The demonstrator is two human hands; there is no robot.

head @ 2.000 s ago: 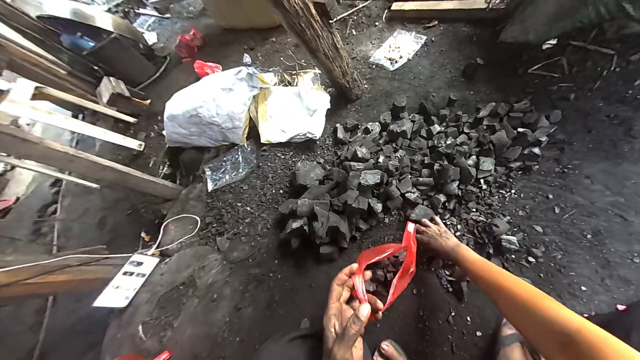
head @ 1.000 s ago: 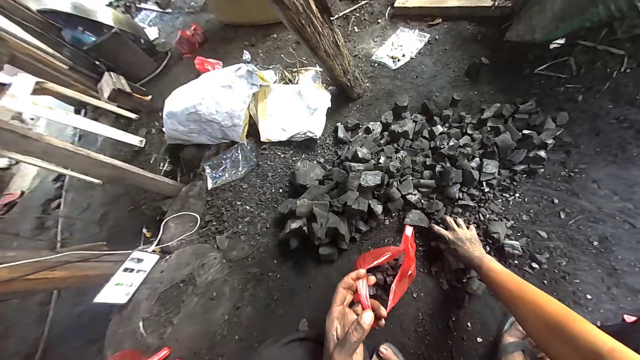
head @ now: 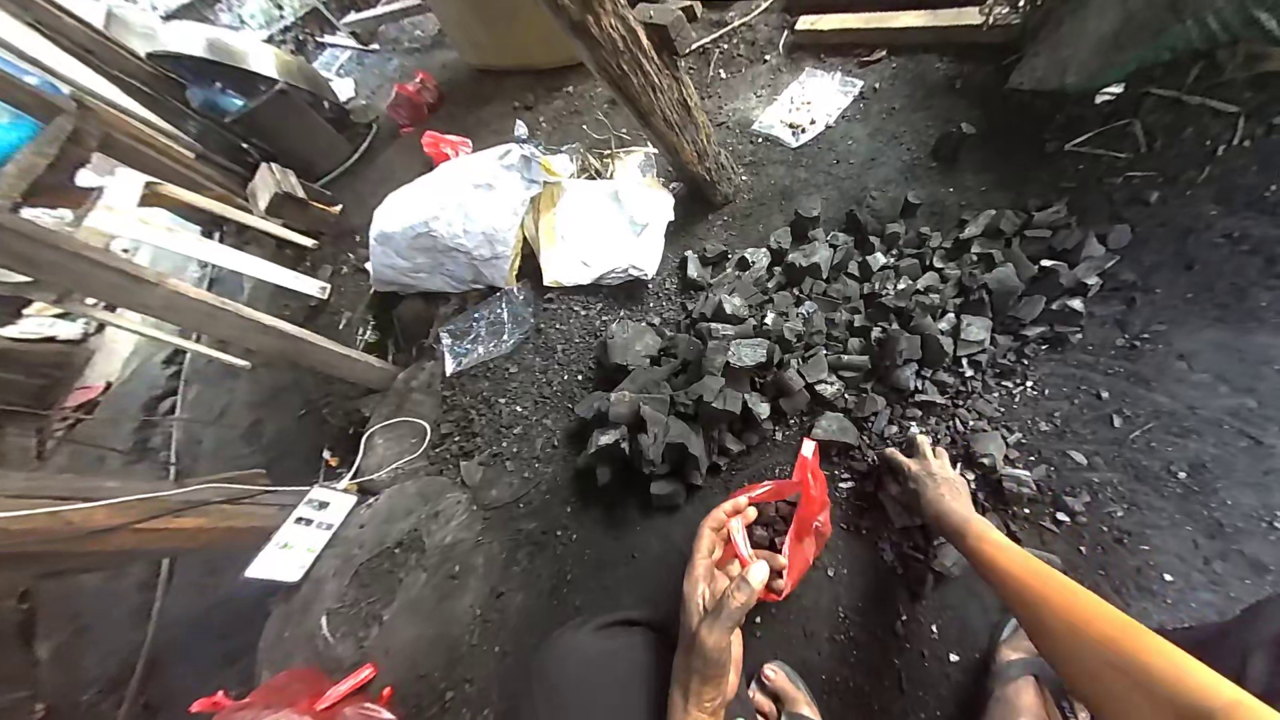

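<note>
My left hand (head: pixel 725 580) pinches the rim of a red plastic bag (head: pixel 808 520), whose mouth gapes and shows dark charcoal pieces (head: pixel 770 524) inside. To the right of the bag, my right hand (head: pixel 930 482) rests with bent, spread fingers at the near edge of a charcoal heap (head: pixel 830 310); small pieces lie under and around it, and whether it grips any cannot be told. One larger charcoal lump (head: pixel 834 429) lies just beyond the bag. Another red plastic bag (head: pixel 300 694) is partly visible at the bottom left.
Beyond the heap stand a wooden post (head: pixel 655 100) and white sacks (head: pixel 455 222). A clear plastic bag (head: pixel 488 328) lies before the sacks. At left are wooden planks (head: pixel 200 290) and a white power strip (head: pixel 302 534) with its cord. Sandalled feet (head: pixel 782 690) are at the bottom.
My right hand has moved from the lump beside the bag's top to the right, onto the small pieces at the heap's near edge. My left hand still holds the red bag.
</note>
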